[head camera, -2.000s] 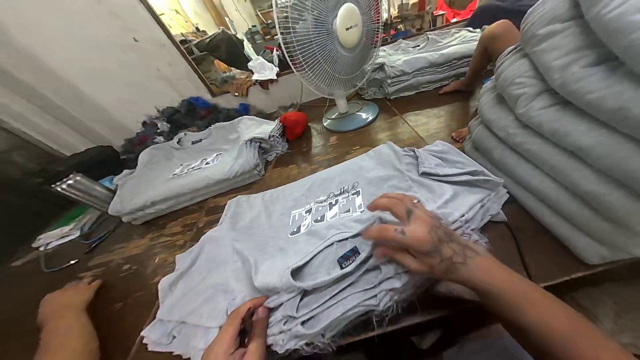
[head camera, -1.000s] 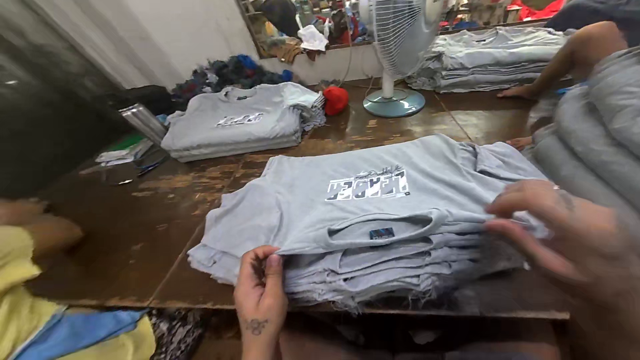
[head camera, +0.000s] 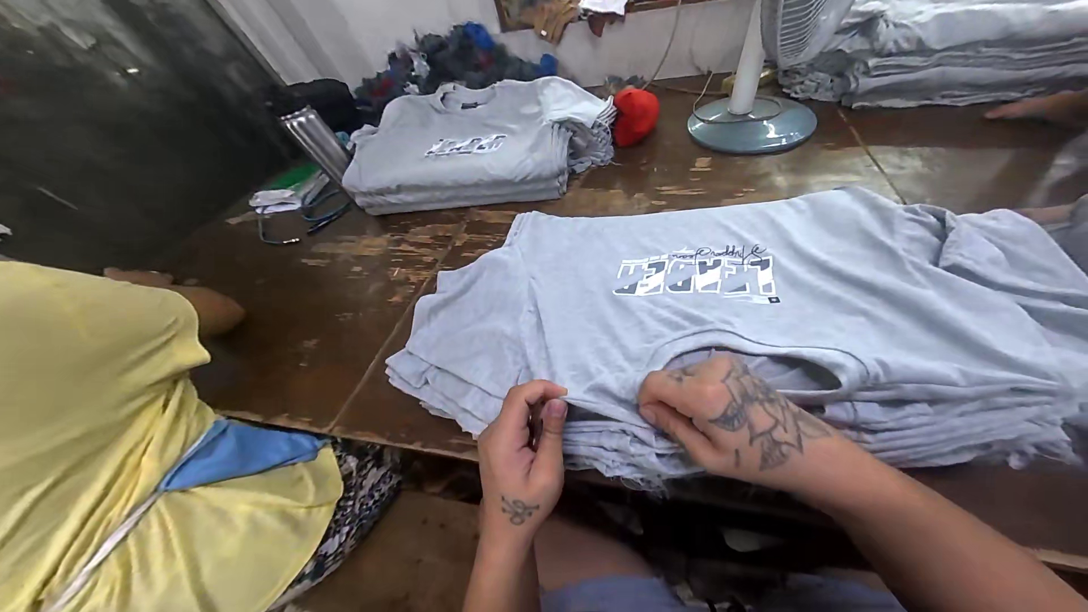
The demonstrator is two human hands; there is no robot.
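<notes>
A stack of grey T-shirts lies on the wooden table, with the printed top T-shirt [head camera: 578, 289] spread flat and its neckline toward me. My left hand [head camera: 523, 450] pinches the top shirt's shoulder edge between thumb and fingers. Beside the neck opening, my right hand [head camera: 722, 416] grips the same edge, its fingers curled over the fabric near the collar. Below the hands, the layered edges of the other shirts [head camera: 620, 446] show loose threads. What lies inside the neckline is partly hidden by my right hand.
Behind are a folded shirt stack [head camera: 459, 183], a metal bottle [head camera: 316, 140], a red object [head camera: 635, 116] and a fan base [head camera: 752, 126]. More grey garments [head camera: 960, 64] lie at the back right. A person in yellow [head camera: 93, 382] is at the left; another person's hand [head camera: 1041, 109] is at the right.
My right hand has moved left from the right part of the stack to the collar and closed on the fabric. My left hand remains at the shoulder edge. The view has swung left.
</notes>
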